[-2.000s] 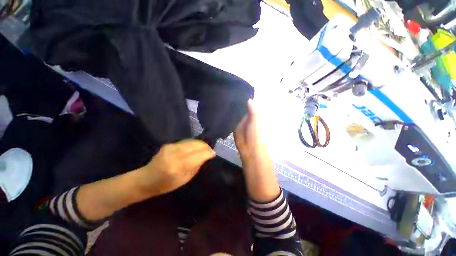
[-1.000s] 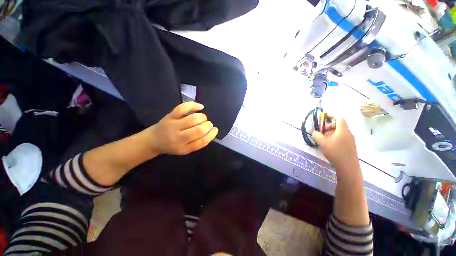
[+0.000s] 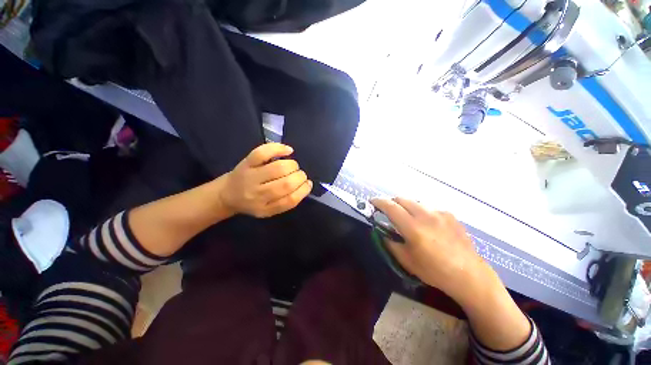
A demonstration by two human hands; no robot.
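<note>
A black garment (image 3: 207, 93) lies over the table, its narrow part reaching down to the front edge. My left hand (image 3: 268, 182) is closed on the lower edge of this cloth at the table's front edge. My right hand (image 3: 428, 246) holds small scissors (image 3: 385, 234) with a dark green handle loop. The blades point left toward the cloth near my left hand; I cannot tell whether they touch it. The other handle is mostly hidden by my fingers.
The white sewing machine head (image 3: 532, 43) with a blue stripe is at upper right, its control panel (image 3: 637, 187) at the right rim. A ruler strip (image 3: 507, 260) runs along the table's front edge. A rounded white piece (image 3: 43, 232) lies on dark cloth at left.
My right hand has gone from the cloth to the scissors beside the needle, picked them up and brought them left to the front edge. My left hand has moved slightly up with the cloth.
</note>
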